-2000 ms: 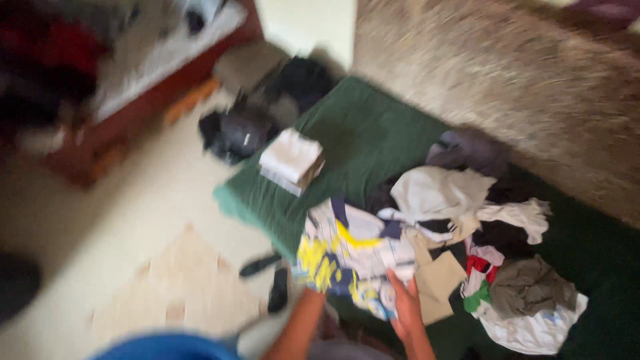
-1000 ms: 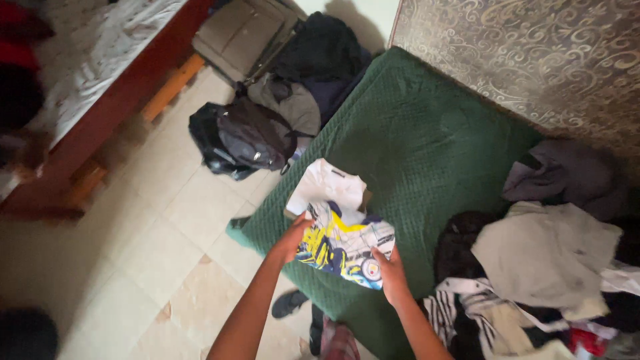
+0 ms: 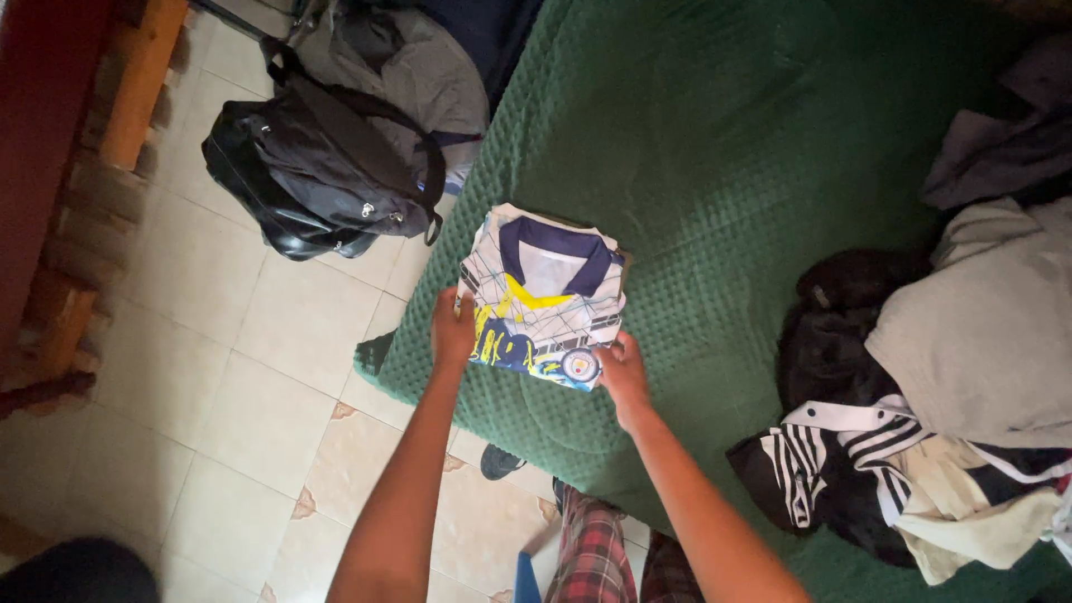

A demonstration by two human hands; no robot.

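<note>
A folded white jersey (image 3: 544, 306) with a navy collar, yellow and blue print and a round crest lies on top of a small stack of folded clothes at the near left corner of a green quilted bedspread (image 3: 703, 209). My left hand (image 3: 453, 328) grips the jersey's left edge, thumb on top. On its lower right edge, beside the crest, my right hand (image 3: 622, 375) pinches the cloth. The lower garments show only as thin edges behind the collar.
Loose clothes are heaped at the right, among them a grey garment (image 3: 980, 327) and a black-and-white striped one (image 3: 800, 469). A black backpack (image 3: 327, 167) rests on the tiled floor (image 3: 276, 360) at the left. A wooden bed frame (image 3: 50, 151) stands at far left.
The jersey, held over the bed near the loose clothes two seconds ago, has moved onto the white folded stack, which it now covers. The view has come closer to the stack.
</note>
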